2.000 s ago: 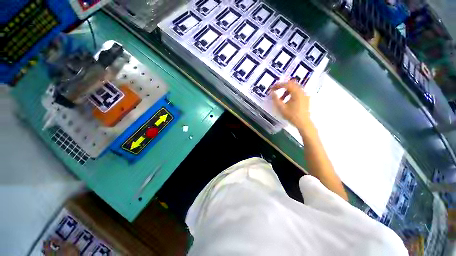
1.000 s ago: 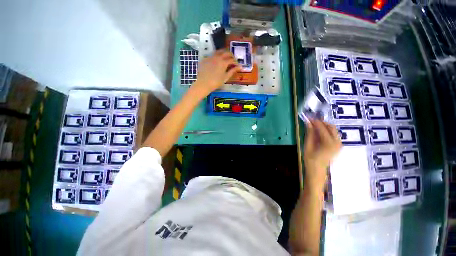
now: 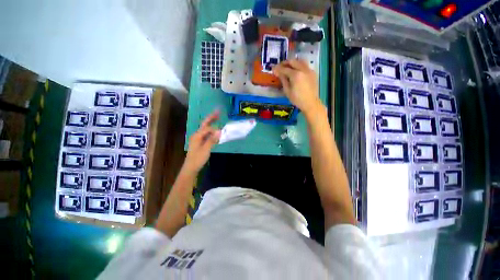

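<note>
A phone frame (image 3: 274, 53) with a pale rim lies on the orange block (image 3: 266, 77) of the press fixture. My right hand (image 3: 296, 79) has its fingertips at the frame's lower right corner, touching or just above it. My left hand (image 3: 204, 141) holds another phone frame (image 3: 237, 131) by one end, in the air in front of the blue start box (image 3: 264, 111). This held frame is blurred and tilted. The perforated base plate (image 3: 233, 71) lies under the orange block.
A tray stack with rows of frames (image 3: 424, 127) stands at right. Another tray of frames (image 3: 104, 140) rests on a carton (image 3: 159, 126) at left. A black-and-white grid sheet (image 3: 211, 64) lies left of the base plate. The grey press head (image 3: 299, 11) is above the block.
My left hand has moved from the fixture down and left, and now holds a frame. My right hand has moved from the right tray to the fixture, without the frame it carried.
</note>
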